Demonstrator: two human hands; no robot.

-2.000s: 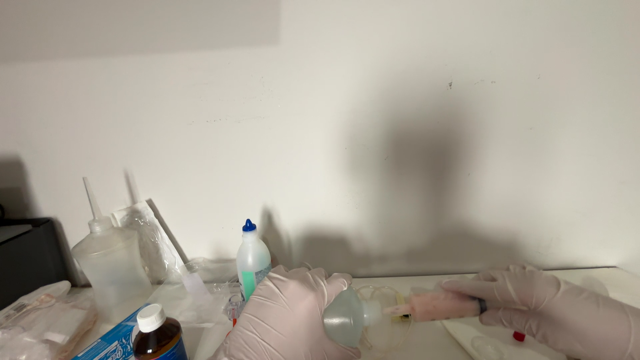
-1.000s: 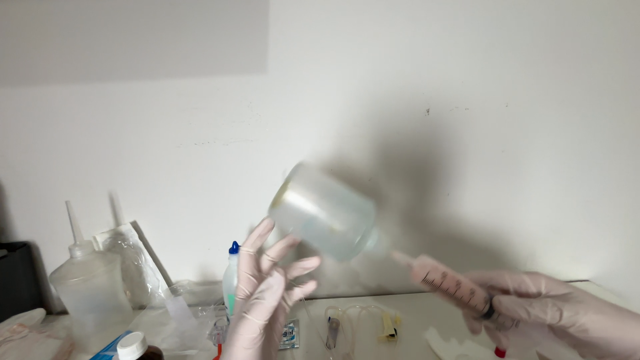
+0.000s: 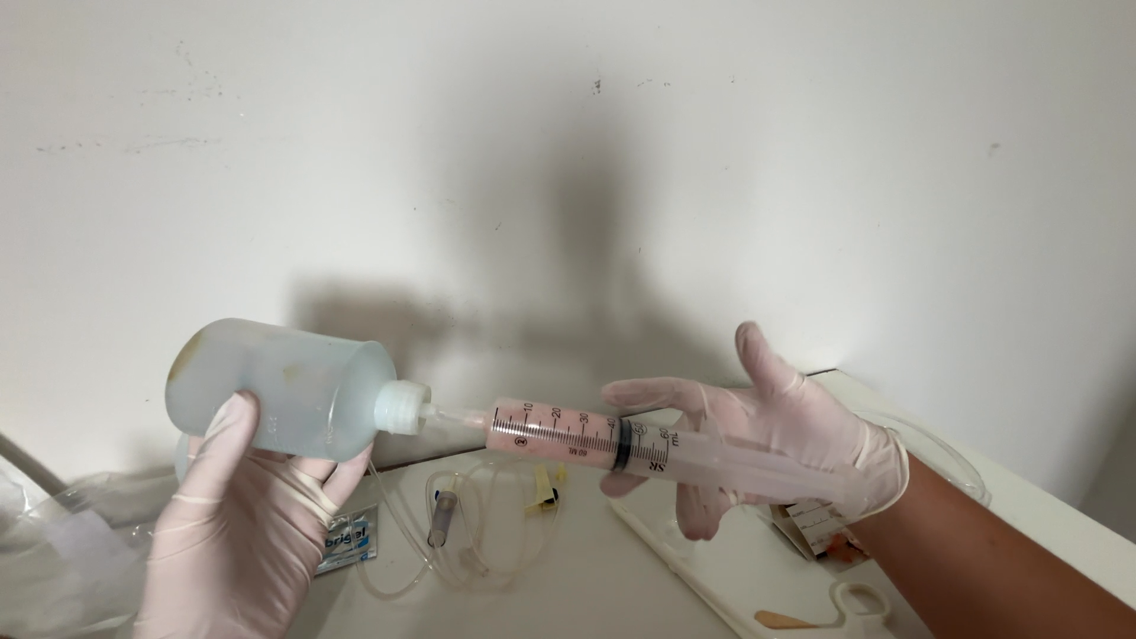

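Observation:
My gloved left hand (image 3: 253, 506) holds a translucent plastic bottle (image 3: 284, 386) on its side from below, its neck pointing right. The bottle's white cap (image 3: 402, 407) meets the tip of a large syringe (image 3: 555, 432). Pink fluid fills the barrel up to the black plunger seal, near the 40 mark. My gloved right hand (image 3: 737, 435) is spread around the syringe's rear, fingers apart, with the clear plunger lying along the palm. Whether its fingers press on the syringe is hard to tell.
Coiled clear tubing with a drip chamber (image 3: 443, 517) and a yellow clamp (image 3: 543, 493) lies on the white table. A printed sachet (image 3: 349, 539) is by my left hand, clear plastic wrapping (image 3: 89, 550) at left. A white tray (image 3: 674, 568) sits right, near a white looped handle (image 3: 863, 603).
The bottle, tilted with its neck down to the right a second ago, now lies nearly level. My right hand's fingers have spread from their hold on the syringe's rear. The view has shifted right.

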